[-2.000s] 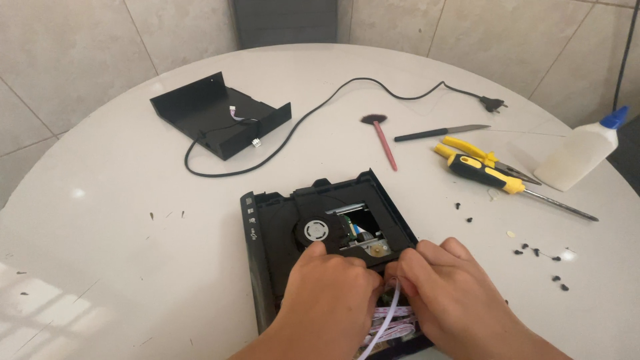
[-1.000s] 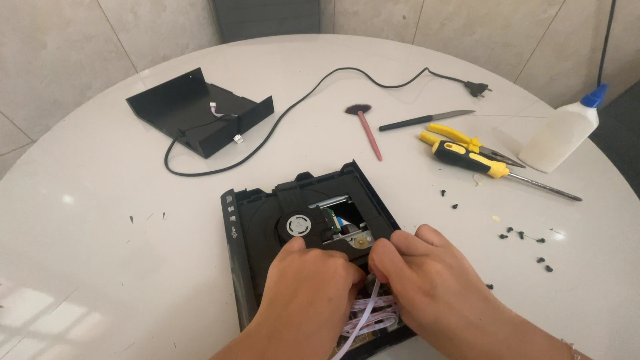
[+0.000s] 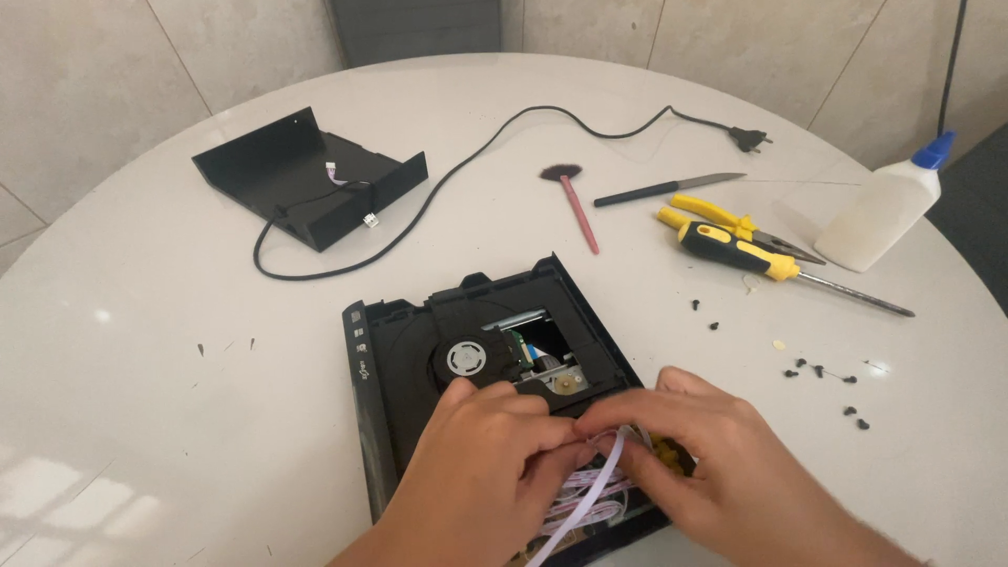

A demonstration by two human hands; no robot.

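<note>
An opened disc player (image 3: pixel 409 339) with a black plastic chassis lies at the lower middle of the table, its round disc clamp (image 3: pixel 466 358) and laser pickup opening showing. Over its lower right part, my left hand (image 3: pixel 492 457) and my right hand (image 3: pixel 693 457) meet fingertip to fingertip, pinching a light ribbon cable (image 3: pixel 587 500) whose tail hangs toward me. Folded pink-and-white ribbon cables (image 3: pixel 591 516) lie inside the chassis beneath my hands. My fingers hide what is at the pinched end.
Behind stands a black metal cover (image 3: pixel 315 189) with a power cord (image 3: pixel 441 193) ending in a plug (image 3: pixel 748 139). To the right lie a pink brush (image 3: pixel 580 213), a knife (image 3: pixel 669 189), pliers (image 3: pixel 713 216), a screwdriver (image 3: pixel 736 250), a white bottle (image 3: pixel 882 213) and several small screws (image 3: pixel 819 371).
My fingers have come slightly up off the chassis, and the right hand is more spread, its fingers arched around the cable. The tools and cover have stayed in place.
</note>
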